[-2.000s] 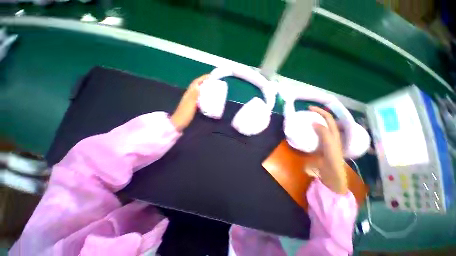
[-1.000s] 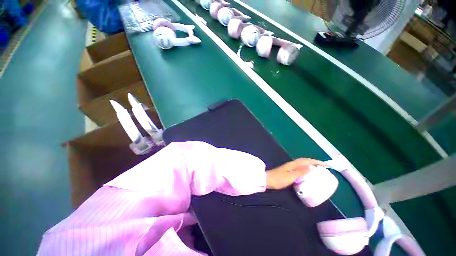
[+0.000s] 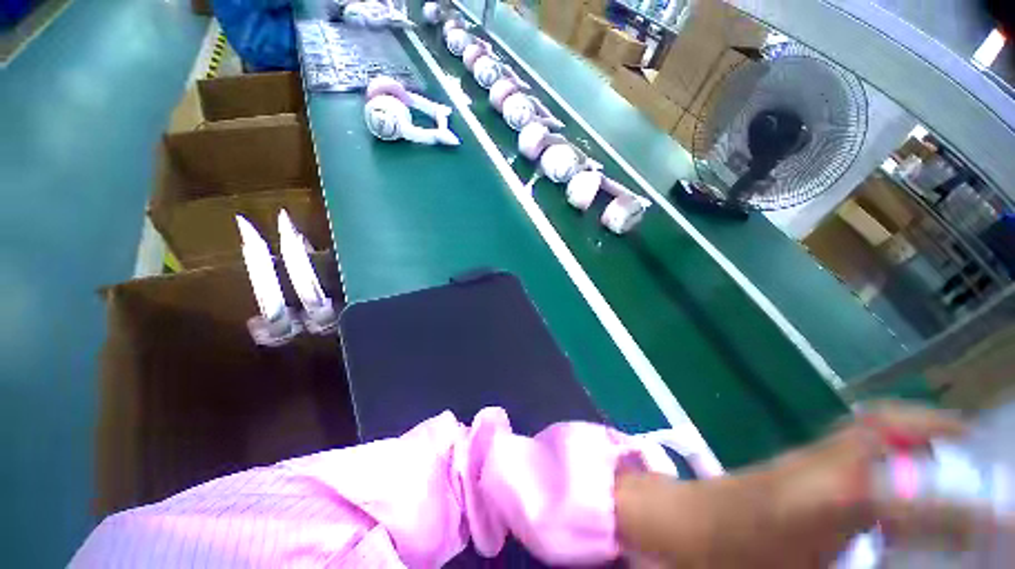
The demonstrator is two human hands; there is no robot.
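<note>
My left hand reaches across the bottom right, blurred. Its fingers are on a white headphone ear cup with a pink-red glow, cut off by the right edge. Part of a white headband shows behind my left wrist, by the black work mat's far right side. My sleeve covers the near part of the mat. My right hand is out of the picture.
Several pink and white headphones lie in a row on the green conveyor belt. Another headphone lies on the bench. Open cartons stand at the left, white pieces sticking out of one. A fan stands beyond the belt.
The view has swung left, towards the belt and cartons. My left hand has moved from the headphone at the mat's edge to a glowing ear cup farther right. My right hand has left the picture.
</note>
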